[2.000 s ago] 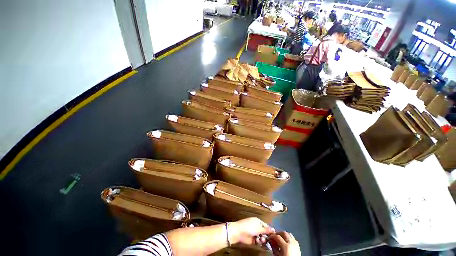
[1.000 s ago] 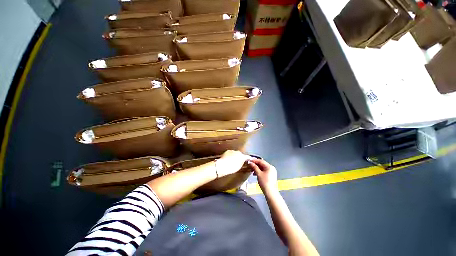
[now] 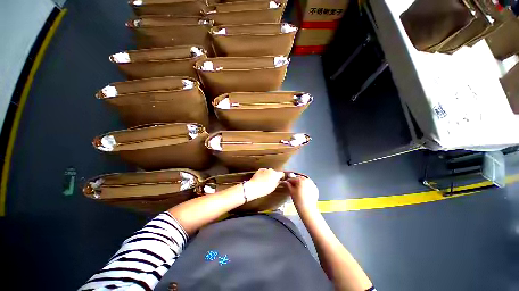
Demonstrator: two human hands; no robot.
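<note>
A tan-brown tote bag (image 3: 227, 183) stands upright nearest me in the right row. My left hand (image 3: 265, 183) and my right hand (image 3: 301, 189) meet at the right end of its top opening, fingertips close together. What the fingertips pinch is too small and covered to tell; a bit of white shows there. My hands hide most of the bag's right part. Another standing bag (image 3: 142, 185) is just left of it, with white wrapping (image 3: 186, 181) at the end of its top.
More standing bags (image 3: 259, 116) run away from me in two rows. A white-topped worktable (image 3: 455, 108) with stacked bags (image 3: 435, 25) is at the right. A red-banded carton (image 3: 320, 25) stands behind. A yellow line (image 3: 375, 203) crosses the grey floor.
My view has tilted down from the hall to the nearest bags and my apron. My hands stay together at the nearest right bag's top; the right hand has turned slightly inward.
</note>
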